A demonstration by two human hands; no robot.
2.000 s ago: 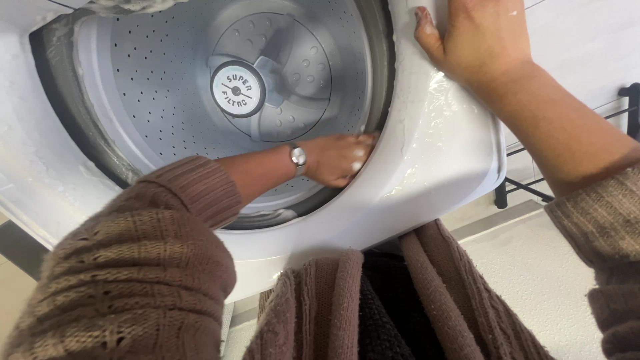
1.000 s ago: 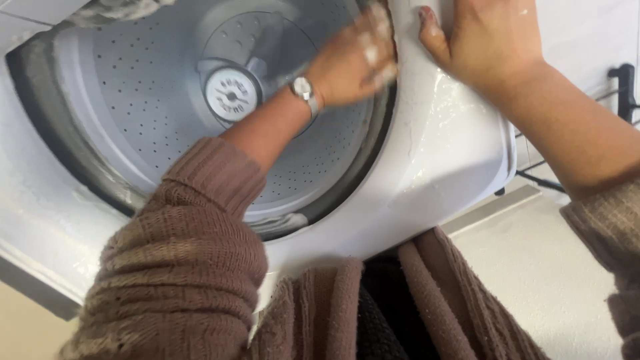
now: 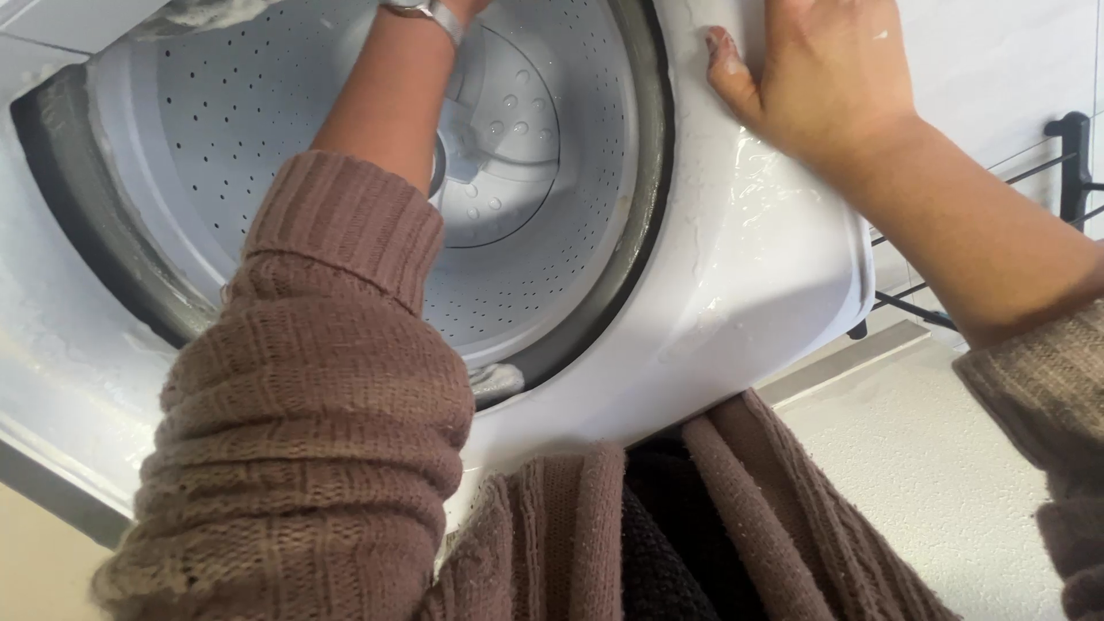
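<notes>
A white top-loading washing machine (image 3: 604, 379) stands below me with its perforated drum (image 3: 552, 250) in view, seen from above. My left hand (image 3: 470, 7) reaches over the drum to the far side; only its heel and wrist, with a metal watch (image 3: 427, 12), show at the top edge, and its fingers are out of frame. On the machine's wet right top surface rests my right hand (image 3: 828, 69), thumb spread and tip smeared with something whitish; its fingertips are cut off by the frame. A whitish, foam-like lump (image 3: 498, 381) lies on the near part of the drum opening's dark rim.
A black metal rack (image 3: 1072, 168) is beside the machine at the right, near the white tiled wall (image 3: 992, 52). Foam clings to a surface (image 3: 203, 15) at the top left. A white textured surface (image 3: 940, 466) lies at the lower right.
My left hand has gone from the near right rim, up along the right side of the opening, to the far side at the top edge. My right hand has stayed on the machine's top.
</notes>
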